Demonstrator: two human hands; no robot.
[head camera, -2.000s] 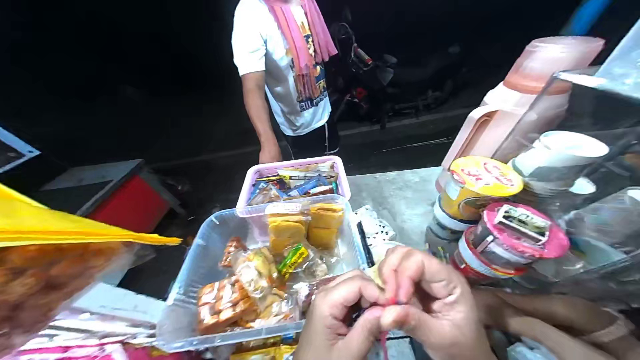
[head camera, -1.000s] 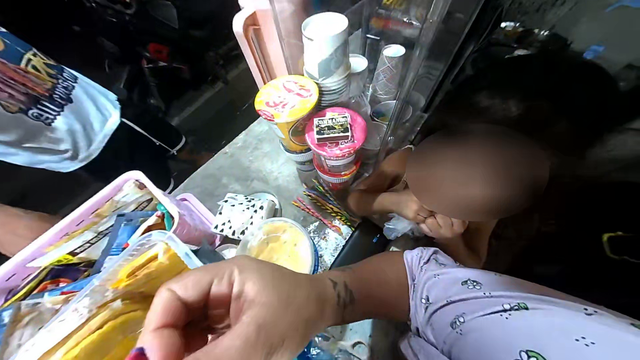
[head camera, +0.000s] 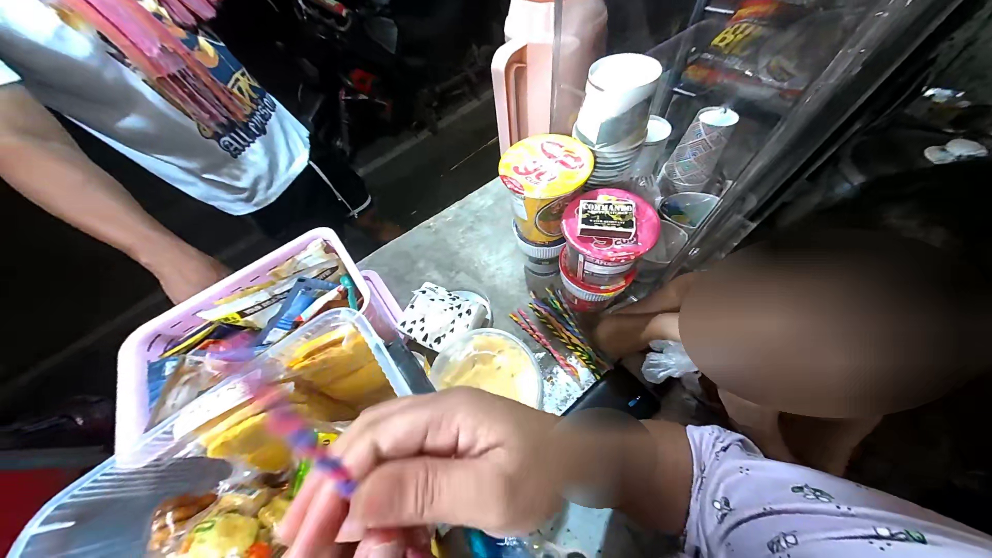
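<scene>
My right hand (head camera: 457, 465) comes in from the right in a lavender printed sleeve and pinches a blurred pink and blue-purple braided cord (head camera: 298, 430) between thumb and fingers. The cord stretches up and left over a clear plastic bin (head camera: 77, 504) of wrapped snacks. Fingertips, apparently of my left hand (head camera: 314, 515), show just below my right hand at the bottom edge; what they grip is hidden. More multicoloured braided cords (head camera: 570, 333) lie on the counter beyond my right hand. Close by are a round tub with yellowish contents (head camera: 488, 364) and a spade-patterned pack (head camera: 440, 316).
A pink basket (head camera: 128, 387) of packets stands at the left, near a person in a white shirt (head camera: 256, 170). Cup noodles (head camera: 546, 178), a matchbox (head camera: 607, 218), paper cups (head camera: 620, 101) and a pink pitcher (head camera: 527, 85) stand on the concrete counter (head camera: 457, 240). Another person leans in at the right.
Two seconds ago both hands were together, pinching a red strand. Now the cord stretches out from my right hand. The view has swung to the right.
</scene>
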